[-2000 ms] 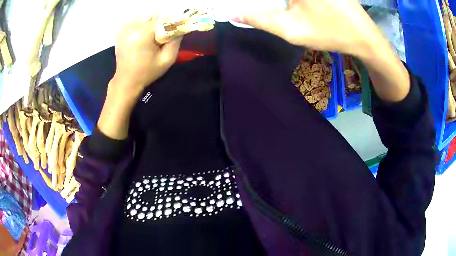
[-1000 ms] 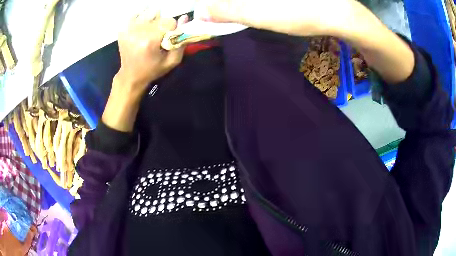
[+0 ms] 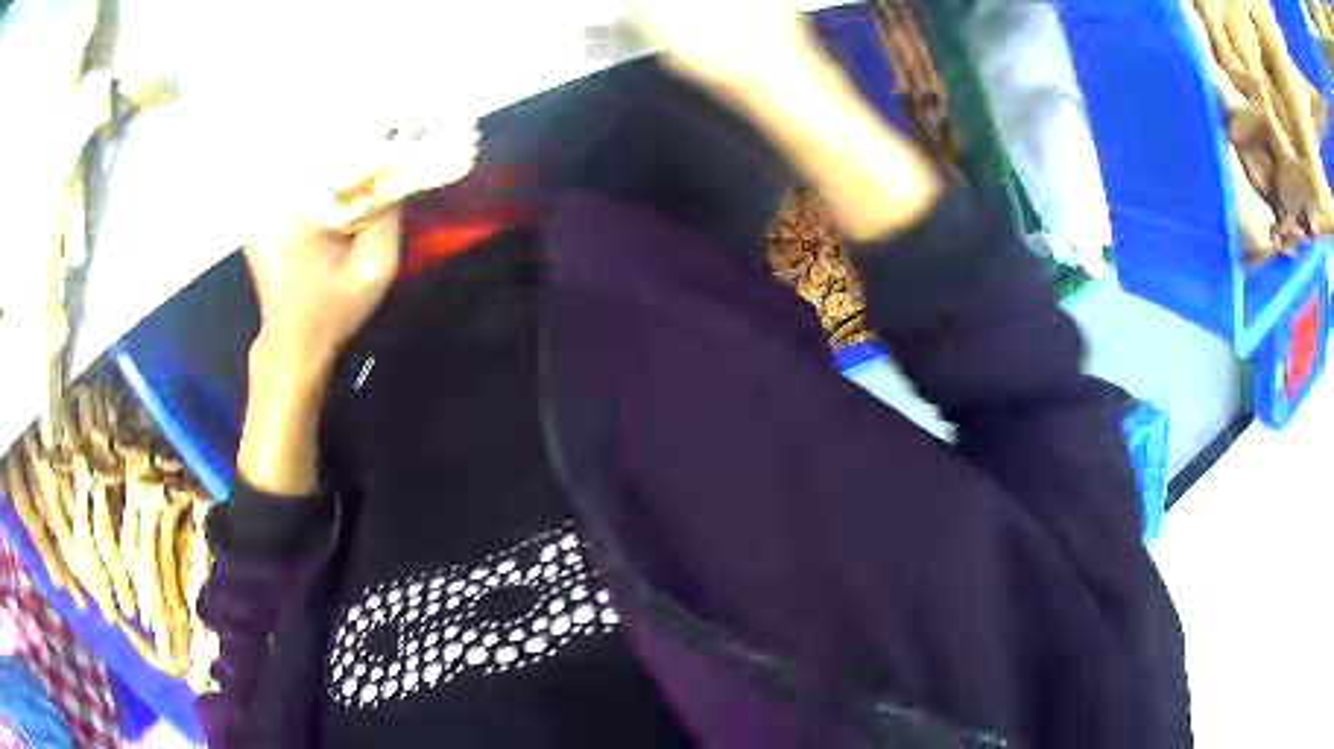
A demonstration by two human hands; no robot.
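Note:
My left hand point(image 3: 315, 285) is at the upper left, over the table's front edge. It holds a pale tan ridged piece point(image 3: 402, 168), which looks like a foot or hand piece; glare washes out its detail. My right hand point(image 3: 717, 37) is at the top of the picture, blurred and cut off by the edge, apart from the left hand. Whether its fingers hold anything cannot be seen.
The white table point(image 3: 190, 176) fills the upper left, with long tan parts point(image 3: 66, 249) on it. A bin of tan bones point(image 3: 125, 512) is at the lower left. Brown flat plates point(image 3: 819, 271) lie in a low blue bin. Deep blue bins point(image 3: 1148, 147) and a clear bag point(image 3: 1046, 132) are at right.
My right hand has moved up and away from my left hand. My left hand still holds the tan piece and now sits lower and further left. The view has shifted, showing more of the right-hand bins.

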